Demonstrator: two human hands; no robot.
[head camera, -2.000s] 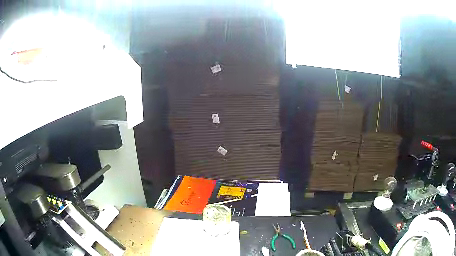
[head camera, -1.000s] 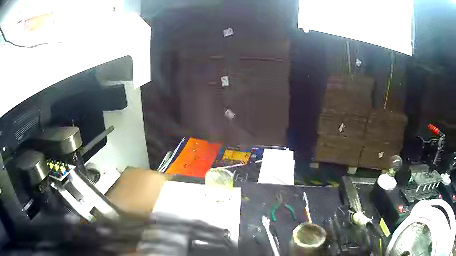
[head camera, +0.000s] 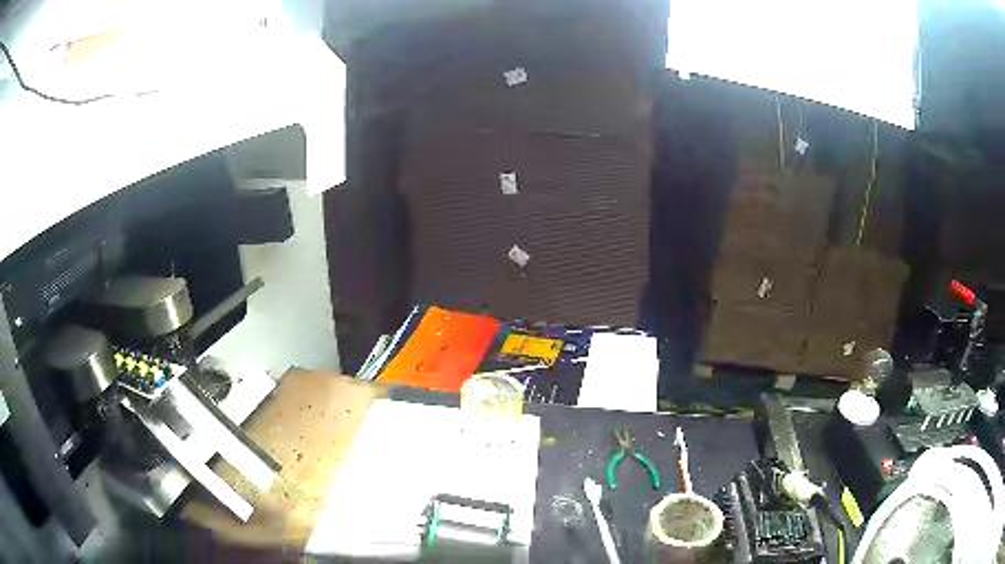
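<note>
No hand shows in the frame. Nearest in front of me, a small dark frame-like piece with green edges (head camera: 468, 520) lies on the white paper (head camera: 380, 468). A round crusty pot (head camera: 685, 520) stands on the black mat, with a white-handled tool (head camera: 602, 518) to its left. Green-handled cutters (head camera: 634, 467) lie behind them, handles apart. A pale smaller pot (head camera: 493, 399) stands at the paper's top edge. In the machine at left, two pale rails (head camera: 204, 446) carry a small board with yellow parts (head camera: 147, 372) at their inner end.
The white machine housing (head camera: 165, 143) fills the left. A brown board (head camera: 314, 430) lies beside its rails. A black soldering station (head camera: 780, 529), a white round fan (head camera: 937, 512) and a red-handled clamp fixture (head camera: 962, 295) stand at right. Stacked cartons (head camera: 529, 220) stand behind.
A blurred dark-sleeved or gloved arm that crossed the lower left one second ago is gone from view. The green-edged piece now shows on the paper. The view has tilted down since the first frame.
</note>
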